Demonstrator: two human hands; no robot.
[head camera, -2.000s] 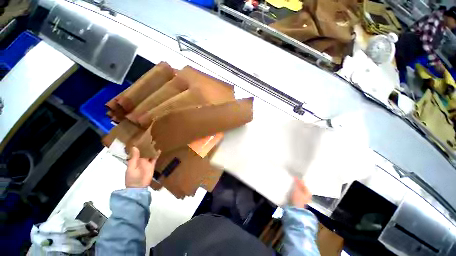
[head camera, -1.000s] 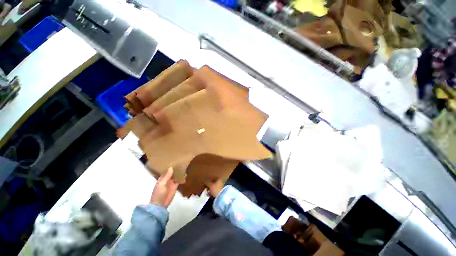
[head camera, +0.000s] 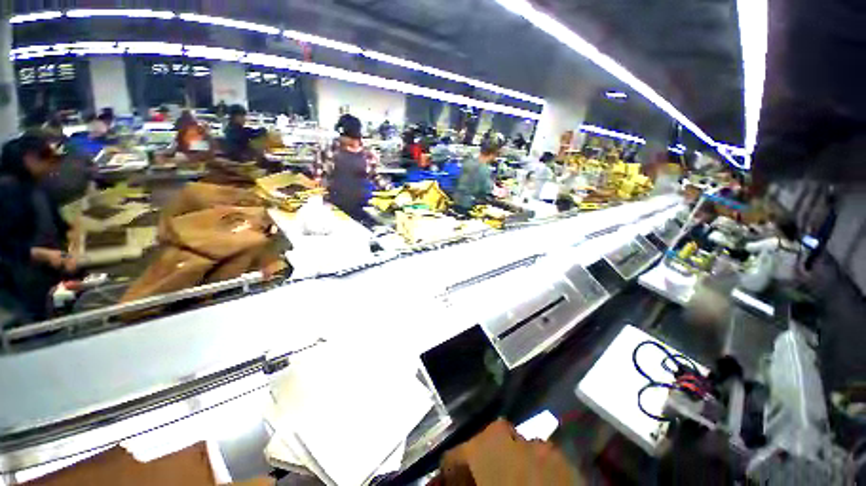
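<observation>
Neither of my hands is in the picture. Nearest in front of me, a brown cut panel pile (head camera: 142, 470) shows at the bottom left, cut off by the lower edge. A loose stack of white sheets (head camera: 351, 408) lies beside it, edges fanned out. A second brown panel pile (head camera: 513, 460) is at the bottom middle, also cut off, with a small white piece (head camera: 537, 425) at its edge.
A long white counter (head camera: 399, 294) runs to the far right, with a metal slotted panel (head camera: 536, 318) along it. Scissors with black loops (head camera: 655, 380) lie on a white table (head camera: 608, 384). Several people and brown and yellow pieces are across the counter.
The view has swung up and to the right, from the work surface to the factory floor. Both hands, earlier on the brown panels, have left the picture.
</observation>
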